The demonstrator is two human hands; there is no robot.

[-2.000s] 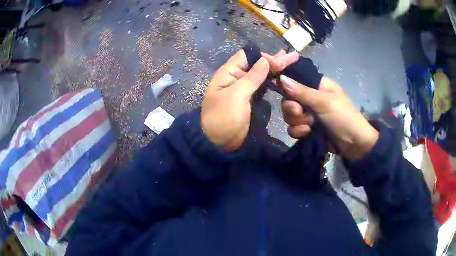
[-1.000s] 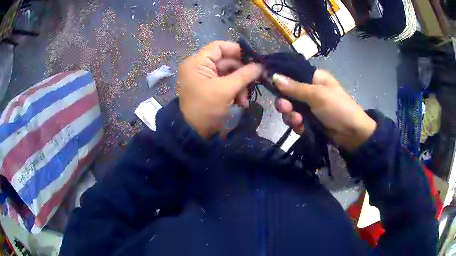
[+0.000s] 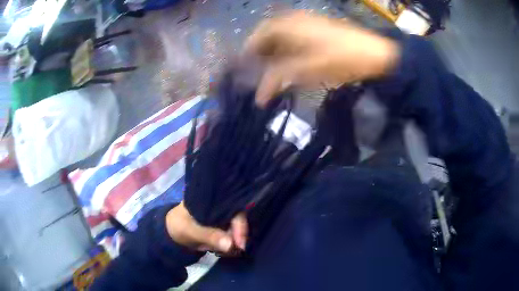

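Note:
A dark navy-black bundle of cords [image 3: 227,153] is stretched between my hands at the centre left, its strands spread out and blurred. My left hand [image 3: 207,230] is low, closed around the lower end of the bundle. My right hand [image 3: 307,51] is above it, at the upper end near the top centre, motion-blurred, its fingers bent down over the dark strands. The fingertips of the right hand are partly hidden in blur.
A striped woven bag [image 3: 148,165] lies behind the bundle at the left. A white plastic bag [image 3: 65,131] is further left. A white paper piece [image 3: 291,128] lies on the scrap-littered floor. A yellow-edged board [image 3: 384,8] with dark cords is at the top right.
The view has swung left. My left hand has moved down to the bundle's lower end; my right hand has moved up. The bundle, earlier bunched in the hands, is now spread lengthwise between them.

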